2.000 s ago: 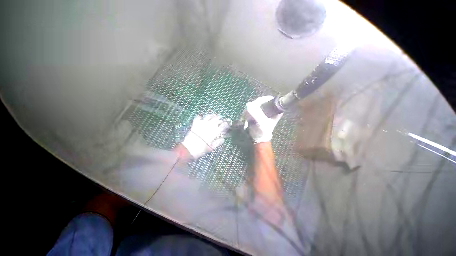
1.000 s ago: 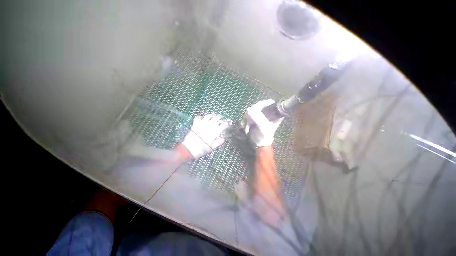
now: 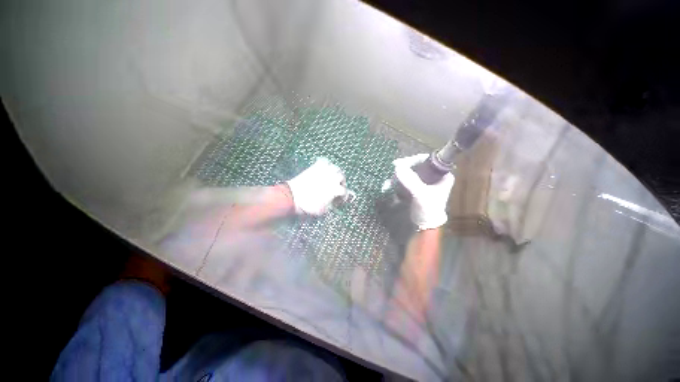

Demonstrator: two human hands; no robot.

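Observation:
Through the viewing window, my left hand (image 3: 319, 186) in a white glove is above the perforated grate (image 3: 328, 134), its fingers curled. Something small may be at its fingertips, but glare and blur hide whether it holds a circuit board. My right hand (image 3: 426, 195), also white-gloved, is closed around the dark nozzle (image 3: 431, 171) to the right. The nozzle's pale collar sits just behind the hand, and its tip is hard to make out. The two hands are apart. The nozzle hose (image 3: 474, 128) runs to the upper right.
A brown cardboard piece (image 3: 474, 179) stands right of the grate, with a pale crumpled item (image 3: 508, 213) beside it. The round port (image 3: 426, 46) is partly cut off at the window's upper edge. Streaks and reflections cover the window's right side. Blue clothing (image 3: 112, 336) shows at lower left.
My right hand and the nozzle have moved right, away from my left hand. My left hand has shifted slightly right and its fingers are more curled. The camera view has also shifted.

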